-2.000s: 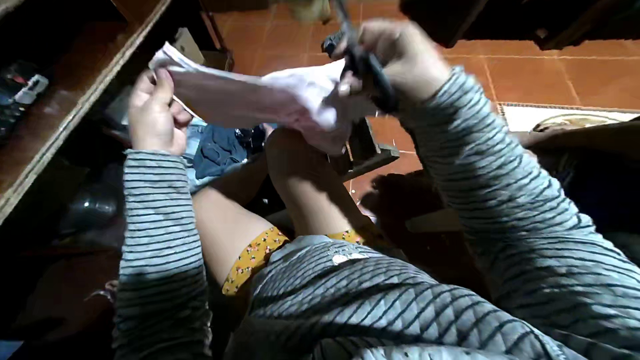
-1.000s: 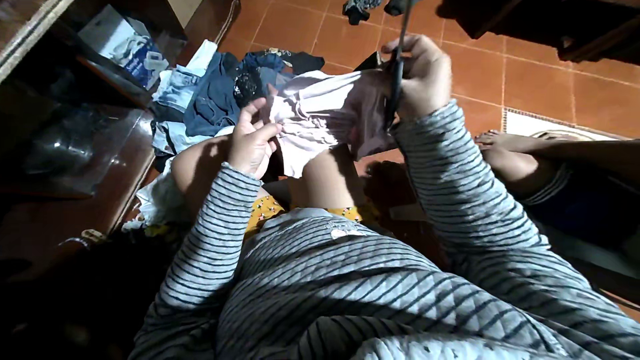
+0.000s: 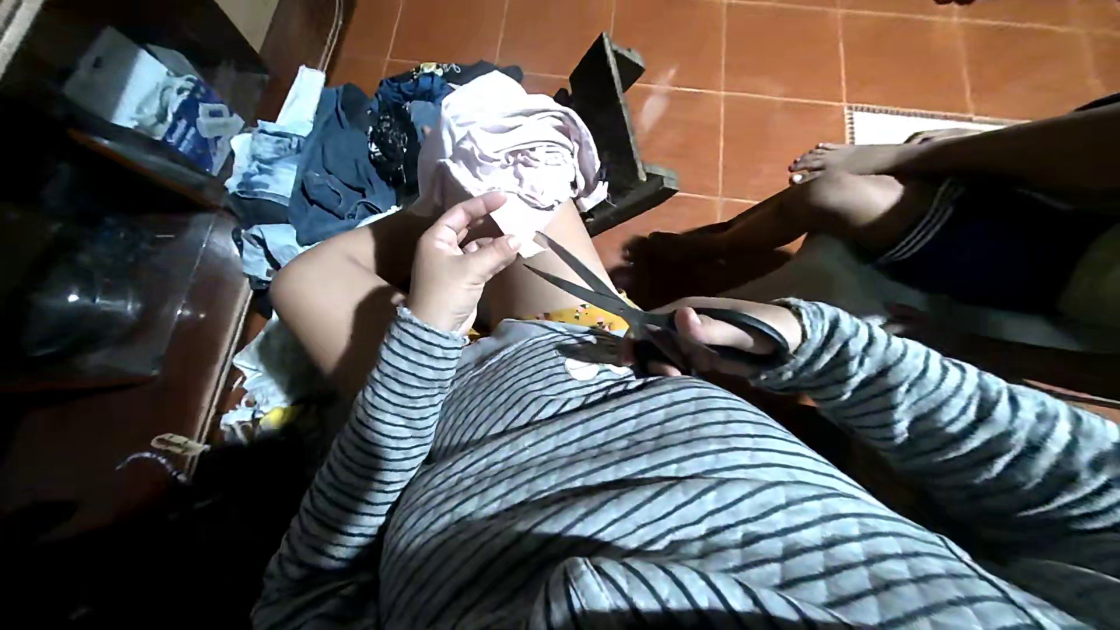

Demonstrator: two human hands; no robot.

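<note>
Pale pink cloth lies bunched over my knee. My left hand pinches its near corner between thumb and fingertips. Black-handled scissors are in my right hand, with thumb and fingers in the handle loops. Their blades are spread and point toward the pinched corner, the upper tip close beside it. Whether that tip touches the cloth, I cannot tell.
Folded dark and light blue clothes are piled beyond my left knee. A dark wooden piece stands on the tiled floor. Another person's legs are at the right. An open cabinet with a box is at the left.
The scissors, upright near the cloth's right side a second ago, have come down toward my lap with blades apart. The cloth, stretched between both hands before, now rests on my knee, held by my left hand alone.
</note>
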